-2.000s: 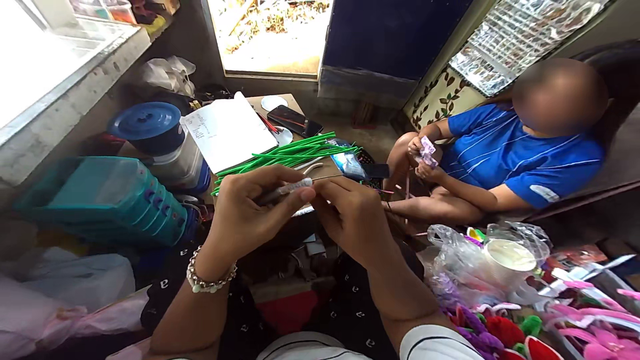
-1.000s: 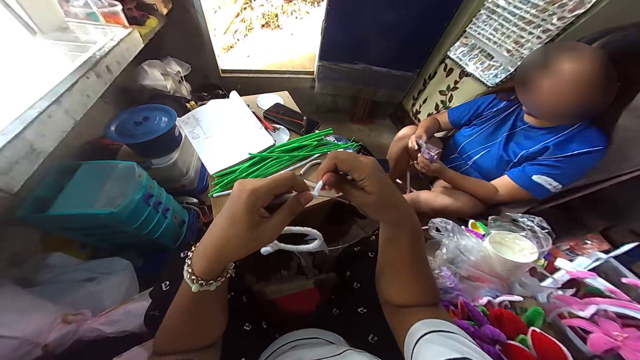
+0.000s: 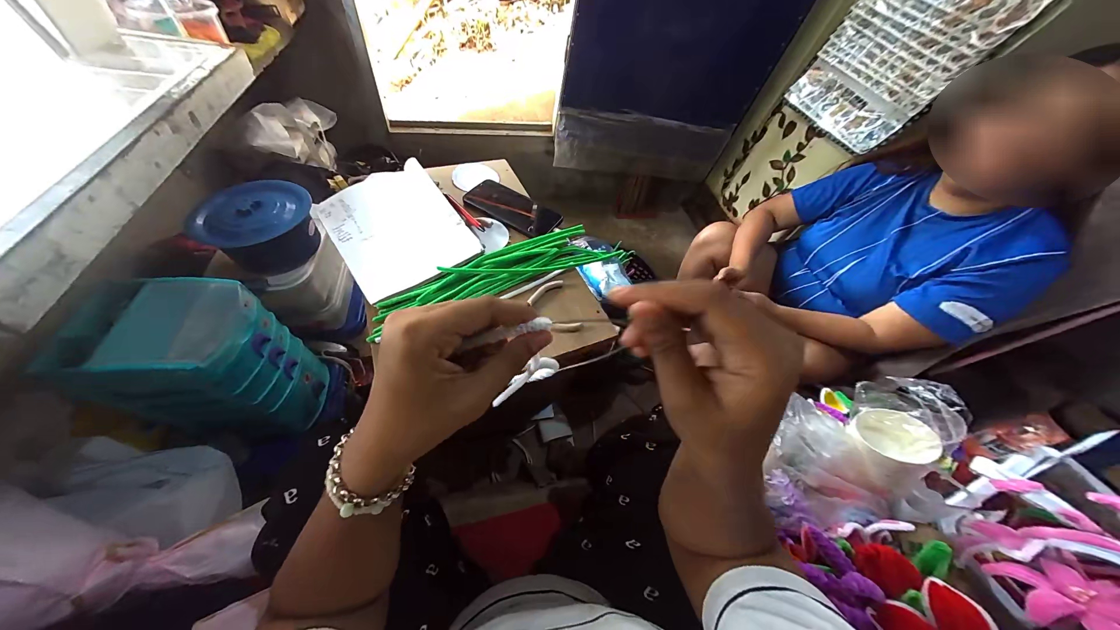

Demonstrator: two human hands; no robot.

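Note:
My left hand, with a beaded bracelet at its wrist, pinches a white wrapped strip between thumb and fingers. White loops hang just below its fingertips. My right hand is raised to the right, its thumb and index finger close together around the end of a thin strand that runs toward the white piece. That strand is faint and partly blurred. Beyond both hands, a bundle of green fuzzy stems lies on the small table.
Paper, a phone and pliers lie on the table. Teal drawers and a blue-lidded container stand left. A person in blue sits right, above a white cup and colourful fuzzy flowers.
My right hand has moved away from my left, to the right; one second ago their fingertips were close together. The white loop has shifted and now hangs near my left fingertips.

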